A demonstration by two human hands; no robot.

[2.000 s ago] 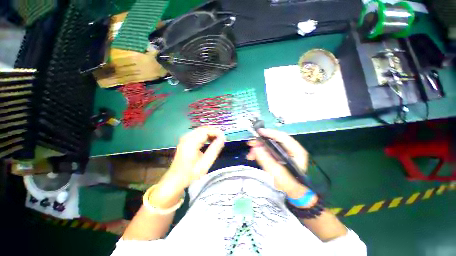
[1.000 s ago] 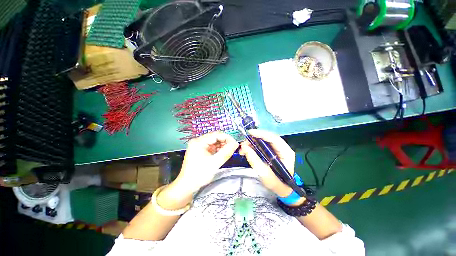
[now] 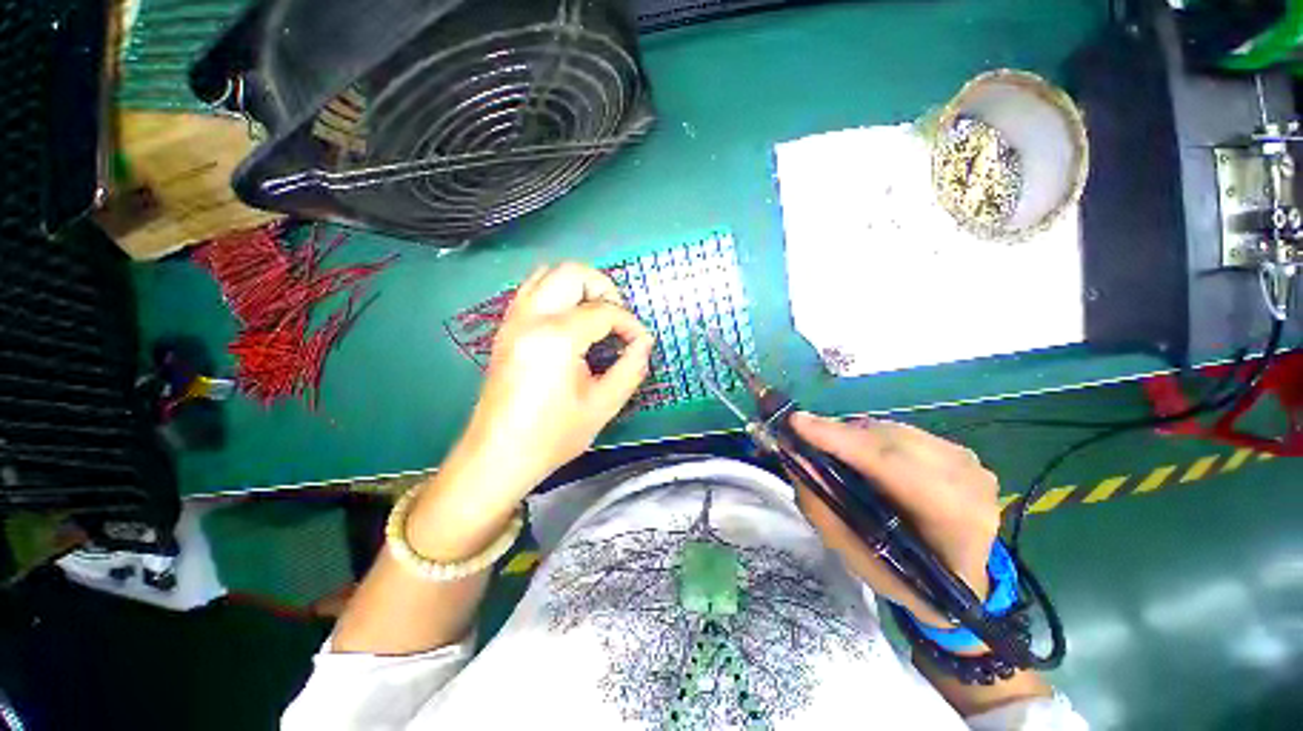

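The PCB panel (image 3: 683,307) lies flat on the green mat. Red lead wires (image 3: 479,317) fan from its left side, partly hidden by my left hand. My left hand (image 3: 565,357) is over the panel's left part, thumb and fingertips pinched together; whether a wire is between them cannot be made out. My right hand (image 3: 900,493) is shut on the black soldering iron (image 3: 857,500). The iron's metal tip points up-left over the panel's right part, with a thin metal tube beside it.
A loose red wire pile (image 3: 279,314) lies left. The fume extractor fan (image 3: 500,122) stands behind the panel. At right are a white sheet (image 3: 857,257), a round tub (image 3: 1050,157) of gold-silver bits and a dark box (image 3: 1165,214). A black cable hangs by my right wrist.
The view has moved closer to the bench. My left hand has moved from the panel's front edge up over its left part. The iron has shifted right relative to my left hand.
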